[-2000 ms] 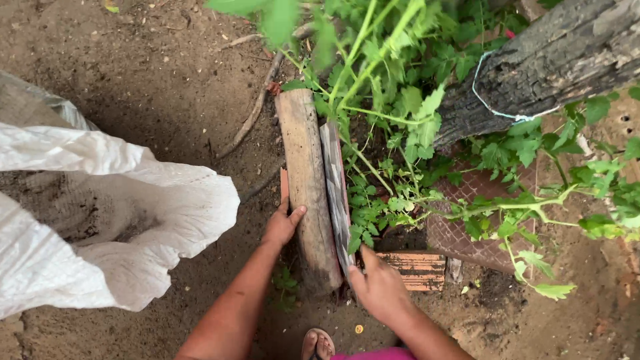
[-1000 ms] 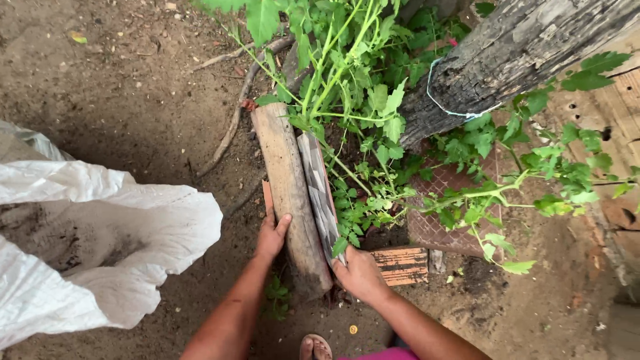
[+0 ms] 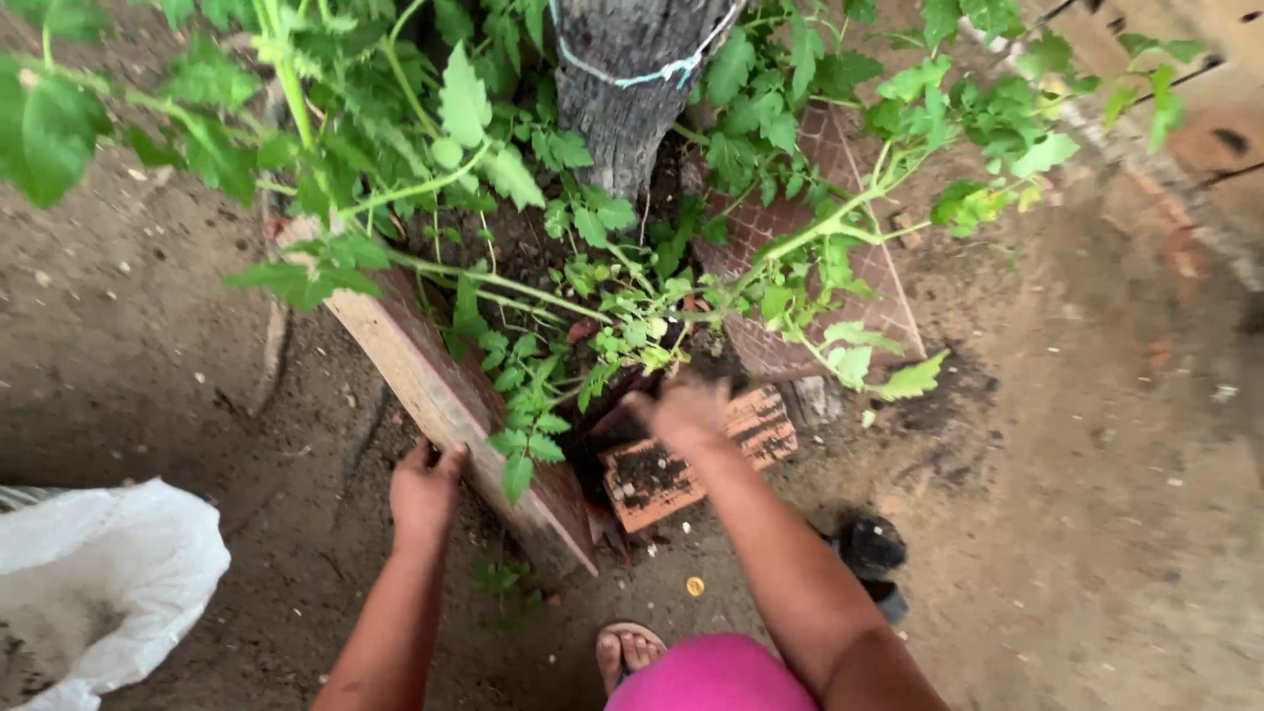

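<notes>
My left hand [image 3: 427,494] rests with its fingers on the outer edge of a tilted slab [image 3: 444,395], whose reddish face leans along the left side of leafy green plants [image 3: 533,434]. Slightly blurred, my right hand [image 3: 686,410] is over the near end of the planted soil, above a dirt-covered orange hollow brick [image 3: 662,484]. Its fingers reach toward a dark reddish object at the plants' base; whether they touch it I cannot tell. A brown tile [image 3: 810,267] with a grid pattern leans at the right side of the plants.
A weathered wooden post [image 3: 622,109] with a pale cord [image 3: 642,77] tied round it rises behind the plants. At the lower left is an open white sack [image 3: 118,583]. A root [image 3: 272,346] lies left of the slab. A dark object [image 3: 874,548] sits on the ground at right.
My right hand has left the slab's side and moved right, over the brick. My left hand stays at the slab's outer side. The view has shifted right and closer.
</notes>
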